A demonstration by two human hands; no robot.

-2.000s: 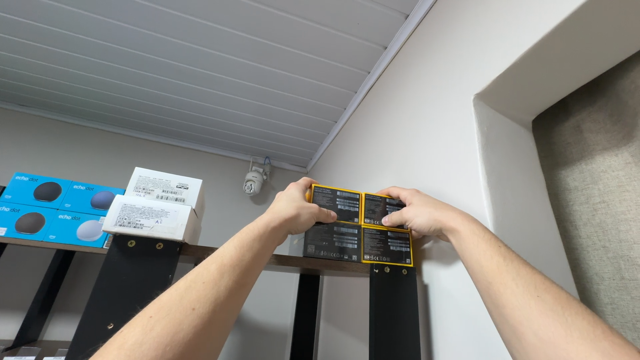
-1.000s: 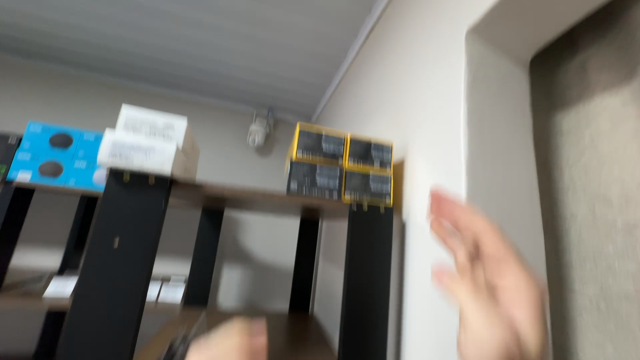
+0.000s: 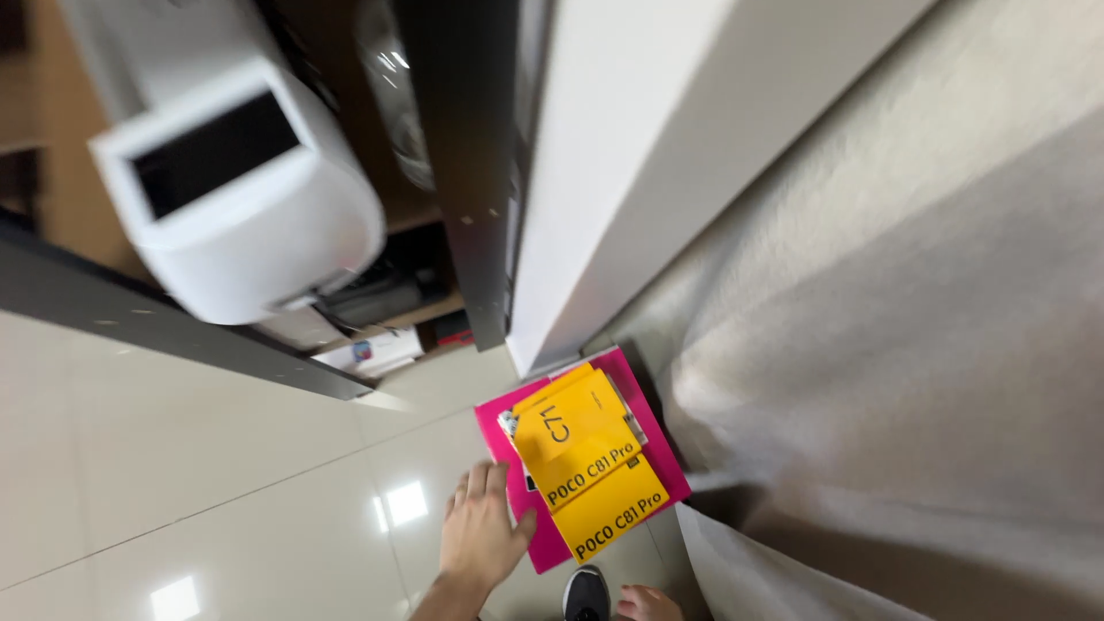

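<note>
Yellow POCO phone boxes (image 3: 573,431) lie piled on a wide magenta box (image 3: 550,550) low down, close to the floor. My left hand (image 3: 485,528) is over the left edge of the magenta box, fingers apart, holding nothing; whether it touches the box I cannot tell. At the bottom edge my right hand (image 3: 649,604) shows only in part, to the right of my shoe, and its grip is hidden.
A shelving unit with dark uprights (image 3: 470,216) stands at the upper left, holding a white device with a black panel (image 3: 259,198). A wall corner (image 3: 586,198) runs beside it. Grey fabric (image 3: 862,388) hangs at right; glossy tiles (image 3: 259,466) cover the floor at left.
The view has swung from the top shelf down to the floor. My hands, on the black and yellow boxes two seconds ago, let go of them and are now low, by the magenta box.
</note>
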